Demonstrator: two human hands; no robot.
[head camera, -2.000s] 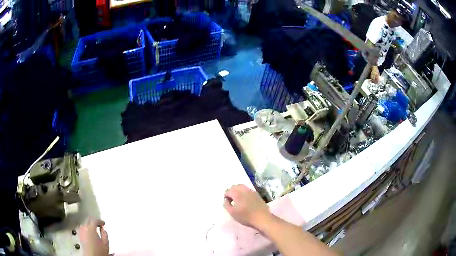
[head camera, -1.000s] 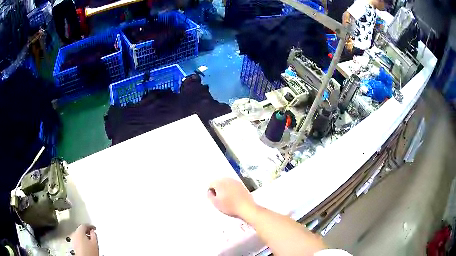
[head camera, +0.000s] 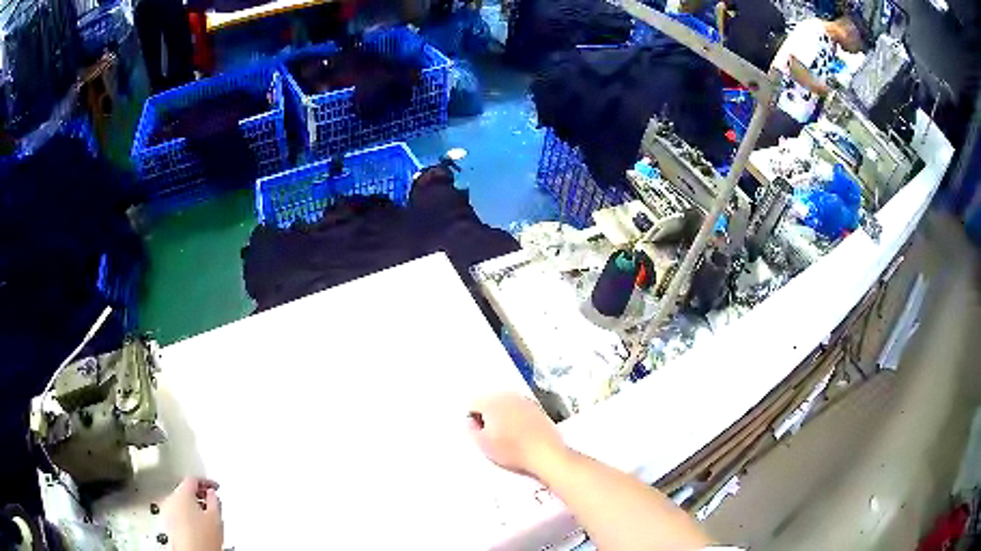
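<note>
A wide white work table top (head camera: 344, 377) lies in front of me. My right hand (head camera: 514, 433) rests on its right part, fingers curled into a loose fist, with nothing seen in it. My left hand (head camera: 196, 514) is at the table's near left edge, cut off by the bottom of the picture. Its fingers are bent and I see no object in it, but its far side is hidden. A greyish-beige sewing machine head (head camera: 102, 414) stands left of the white top, just beyond my left hand.
Blue mesh crates (head camera: 366, 116) with dark cloth stand beyond the table. Dark cloth (head camera: 355, 250) lies against its far edge. At right are a dark thread cone (head camera: 615, 282), a slanting pole (head camera: 705, 231), machines and a blue bag (head camera: 828, 201). A person (head camera: 801, 75) is at the upper right.
Compared with one second ago, the view has shifted, so the scene sits slightly further right. Both hands stay at about the same places on the table. The person shows more fully, leaning forward.
</note>
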